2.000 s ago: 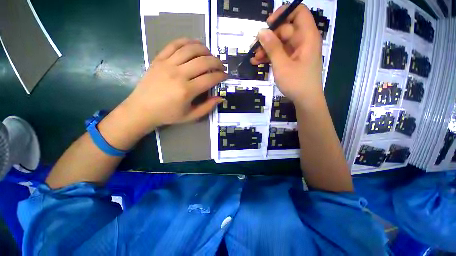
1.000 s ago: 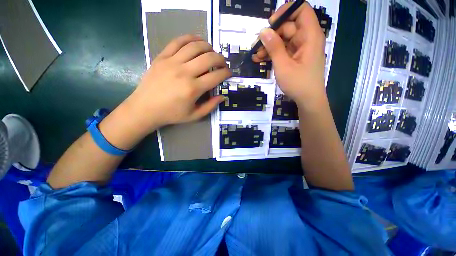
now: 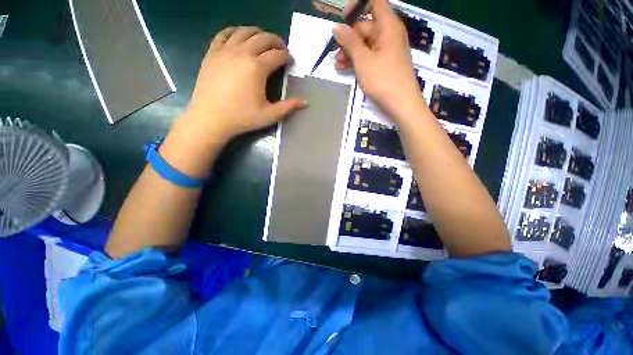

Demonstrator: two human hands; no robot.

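Observation:
My right hand [image 3: 378, 59] holds dark pointed tweezers [image 3: 326, 53]. Their tip is at the upper edge of the grey-brown area of the release liner sheet [image 3: 309, 159], by its bare white end. My left hand [image 3: 243, 80] lies at the liner's left edge, thumb extended onto the grey-brown area, other fingers by the white end. It grips nothing visible. The white blister tray [image 3: 343, 239] lies right of the liner and holds several black circuit boards [image 3: 375, 177]. My right hand and forearm hide part of the tray. No adhesive piece can be made out at the tips.
A second liner sheet [image 3: 128, 66] lies at the upper left. A white desk fan [image 3: 31, 180] stands at the left edge. Stacked trays [image 3: 517, 187] with boards stand at the right. A blue strap [image 3: 170, 168] is on my left wrist. More trays show at the upper right.
The view has shifted and tilted. The tweezers have moved from a board in the tray to the liner's upper part. My left hand has moved from the tray's edge to the liner's left edge.

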